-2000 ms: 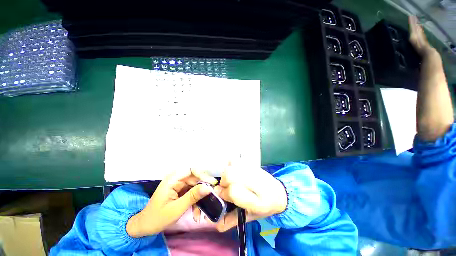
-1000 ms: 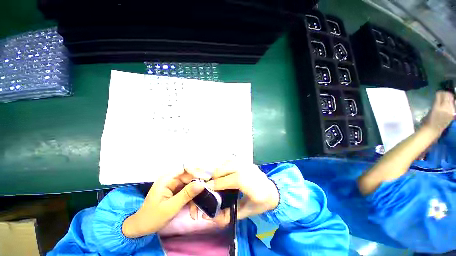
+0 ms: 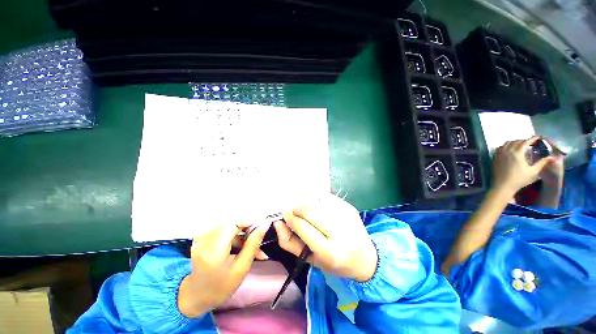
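Note:
My left hand [image 3: 219,264] and my right hand [image 3: 330,238] meet at the sheet's front edge. Between their fingertips is a small dark watch case [image 3: 269,228] with a pale rim, mostly hidden by the fingers. My right hand also holds black tweezers [image 3: 287,282], their thin point slanting down to the left. The white sheet [image 3: 176,196] lies on the green bench behind my hands. Rows of tiny dark parts [image 3: 222,137] and a loose group of them lie on it.
A tall stack of black foam trays [image 3: 215,62] stands behind the sheet. Clear blister trays [image 3: 46,85] are stacked at left. A black foam tray with cases [image 3: 444,117] is at right. Beyond it a person's hands [image 3: 523,163] hold a dark case.
The case has turned between my fingers and shows less of its black face. The tweezers have swung from upright to slanting. The neighbour's hands have come together over a case.

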